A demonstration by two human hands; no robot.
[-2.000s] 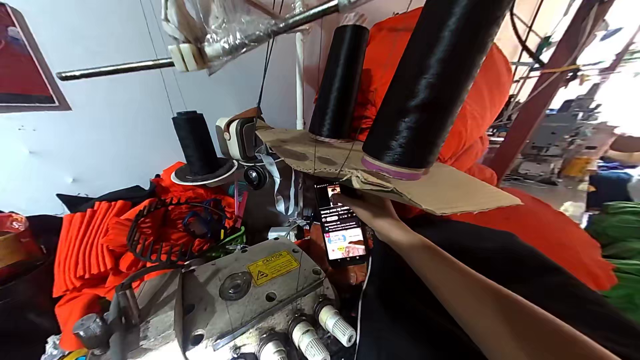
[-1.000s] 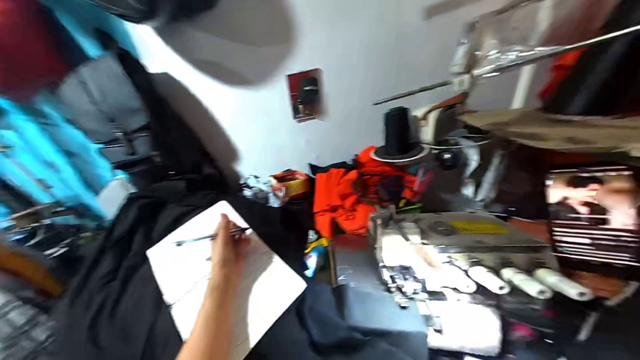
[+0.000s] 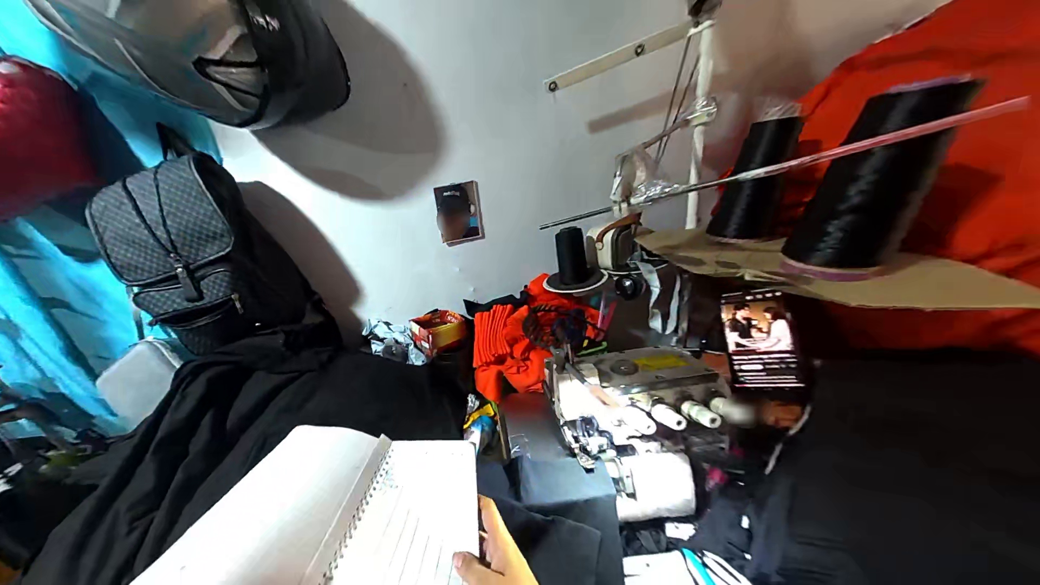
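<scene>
An open spiral notebook with a lined page lies tilted at the bottom, over black cloth. My right hand grips its right edge, thumb on the page; the other fingers are partly hidden. My left hand is out of view. Right of the notebook stands an overlock sewing machine with white tension knobs. A lit smartphone showing a video is propped behind it. Black thread cones rest on a cardboard sheet, and a smaller black spool sits behind the machine.
Folded orange cloth and a small open box lie by the wall. Black fabric covers the left side, near a checked backpack. A metal rod crosses above the machine. Large orange fabric is at right.
Two seconds ago a hand was at the phone; one second ago a hand held a pen over the notebook. Now my hand grips the notebook's right edge. The view has swung left.
</scene>
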